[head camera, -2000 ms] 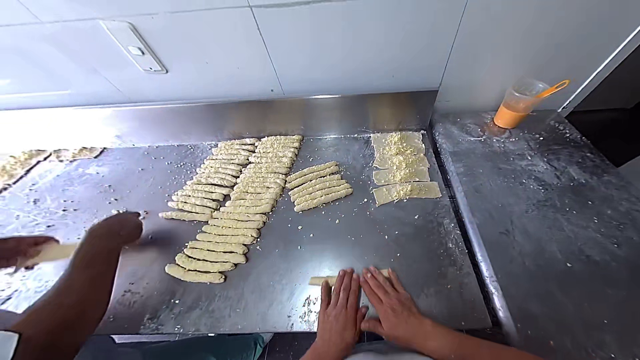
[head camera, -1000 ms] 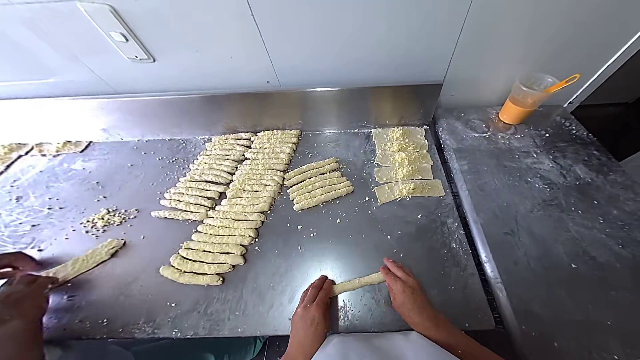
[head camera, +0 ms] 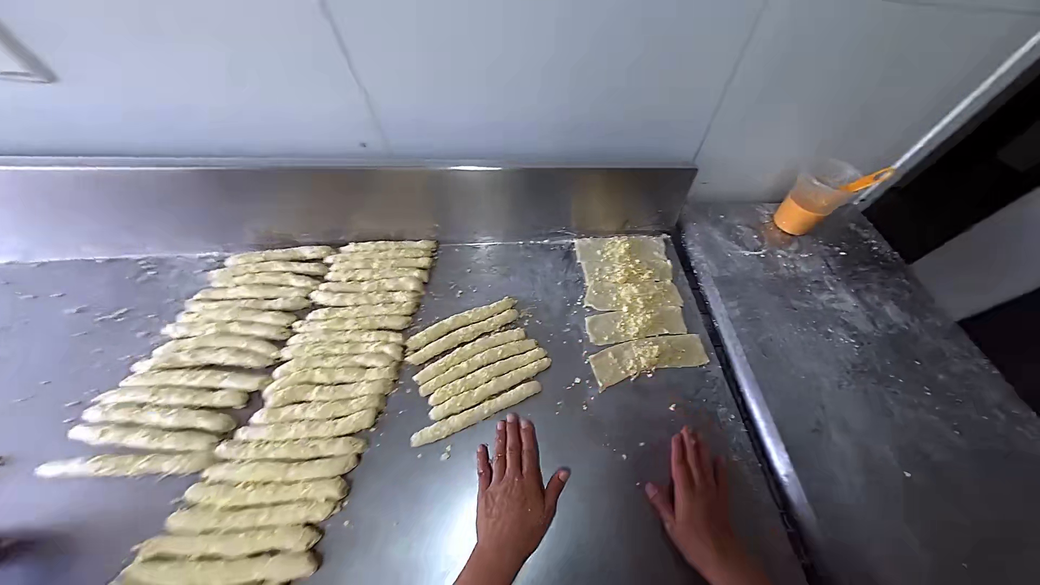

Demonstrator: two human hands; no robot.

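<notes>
My left hand, palm down with fingers apart, holds nothing; its fingertips are just below the nearest dough stick of a small slanted group. To its right my right hand reaches over the steel table, empty, thumb out to the left. Beyond it, near the table's right edge, lies a column of flat dough rectangles with crumbly yellow filling on them. Two long rows of crumb-coated dough sticks cover the table left of the small group.
A steel backsplash runs along the wall. Across a narrow gap on the right is a dark floured counter, bearing a clear plastic cup of orange liquid with an orange handle sticking out. Part of another person's blurred hand shows at the lower left edge.
The dough stick between my hands a second ago is out of them, and another stick lies at the near end of the small group. My hands have moved apart. The view has shifted right.
</notes>
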